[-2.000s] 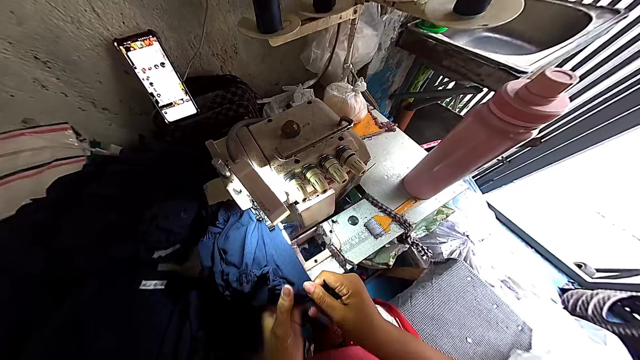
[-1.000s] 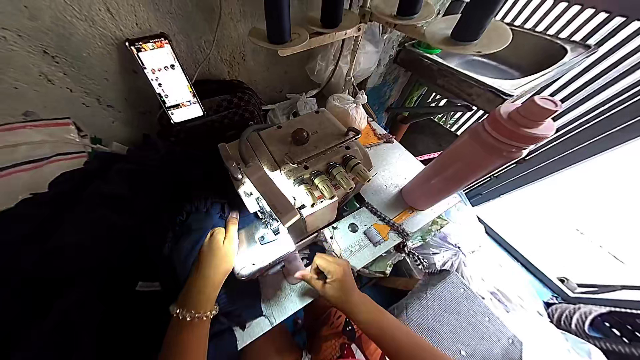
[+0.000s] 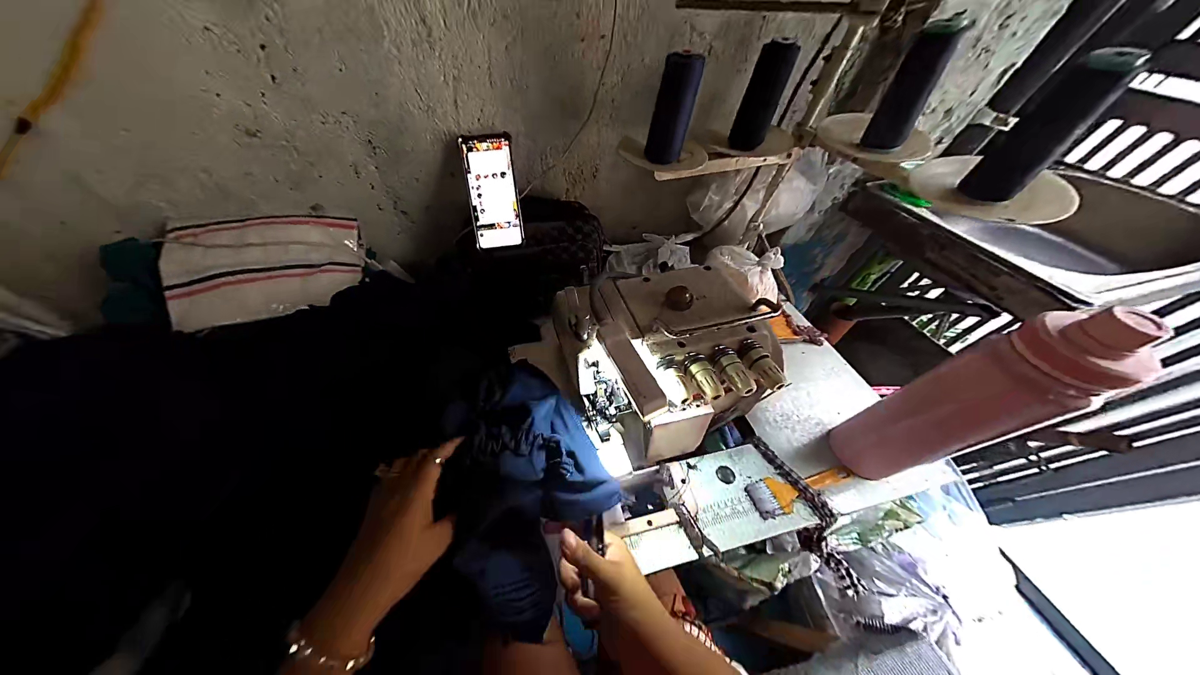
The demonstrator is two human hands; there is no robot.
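Note:
A dark blue gathered cloth (image 3: 548, 445) lies at the needle side of an overlock sewing machine (image 3: 675, 347), partly lit by its lamp. My left hand (image 3: 412, 511), with a ring and a beaded bracelet, rests at the left of this cloth, its fingertips lost in the dark fabric; whether it grips is unclear. At the cloth's lower right edge, my right hand (image 3: 600, 572) has its thumb raised and fingers curled around something narrow and dark that I cannot identify. A heap of black cloth (image 3: 234, 450) spreads over the left side.
A pink bottle (image 3: 994, 403) stands right of the machine, near a small brush (image 3: 776, 497) on the metal table plate (image 3: 731, 534). Behind are thread cones (image 3: 673, 108) on a stand, a lit phone (image 3: 492, 192) against the wall, and a metal sink (image 3: 1116, 225). Plastic bags (image 3: 891, 581) hang below.
My left hand has moved left from beside the machine's needle area onto the dark cloth. Blue cloth now shows left of the machine's needle area. The view has shifted left and up.

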